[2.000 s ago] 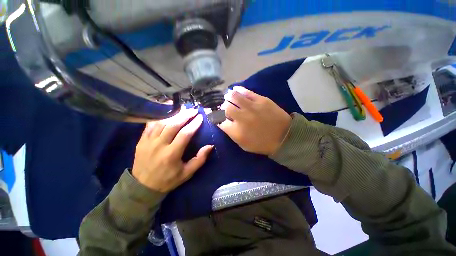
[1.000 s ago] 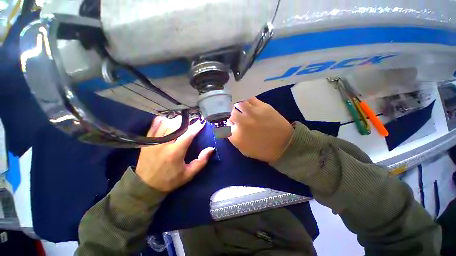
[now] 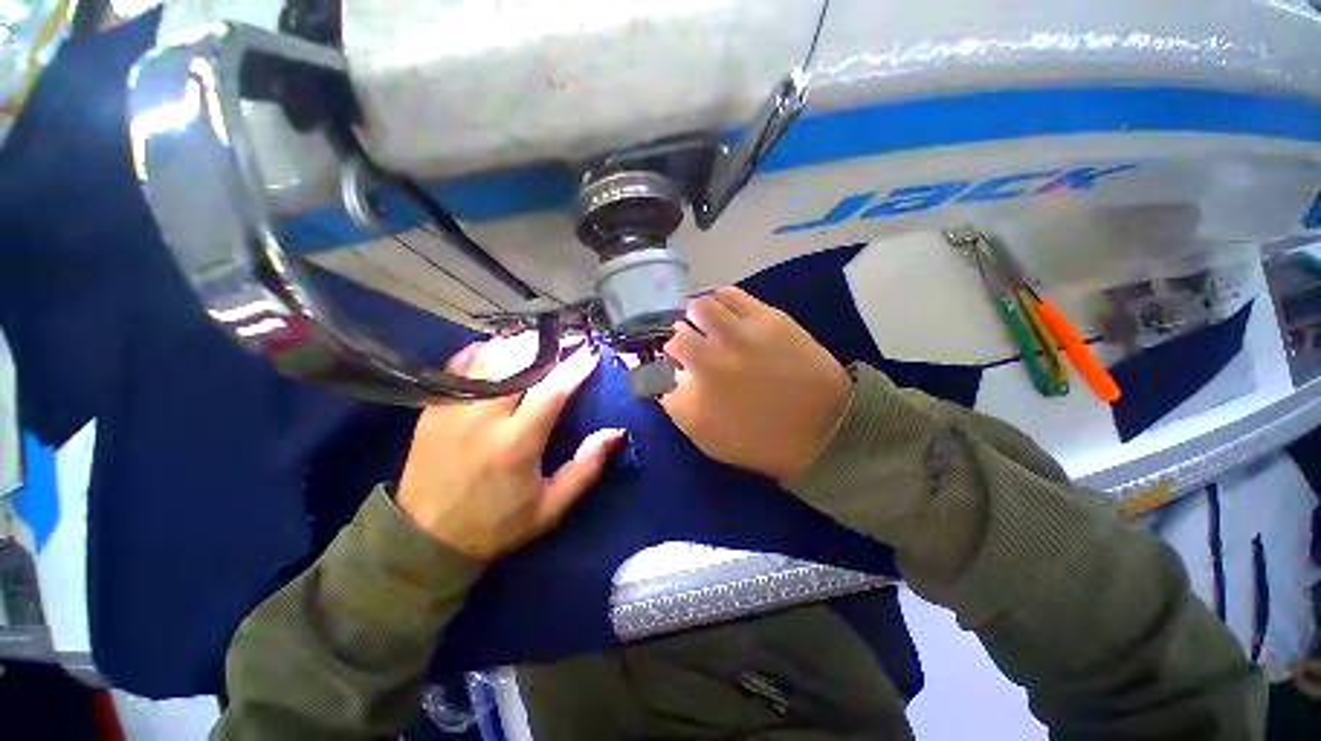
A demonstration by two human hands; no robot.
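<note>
A navy garment panel (image 3: pixel 724 485) lies under the needle area of a white sewing machine (image 3: pixel 478 87) with a blue stripe and JACK lettering. My left hand (image 3: pixel 493 449) lies on the panel with its fingers spread, fingertips beside the needle area. My right hand (image 3: pixel 753 379) is at the right of the needle area, its fingers bent against the cloth and a small grey part (image 3: pixel 653 379); whether it grips anything is unclear. A pale line of stitches shows near my left thumb. The needle and presser foot are mostly hidden.
Green-handled snips (image 3: pixel 1026 333) and an orange-handled tool (image 3: pixel 1079 352) cross at the right. A navy scrap (image 3: pixel 1181 374) lies beside them. A large shiny curved bar (image 3: pixel 239 275) stands at the machine's left. A measuring tape (image 3: pixel 753 591) runs along the table's front edge.
The view has shifted, so the machine head sits lower and further right. Less of the pale stitch line shows below my left thumb. Both hands hold nearly the same pose.
</note>
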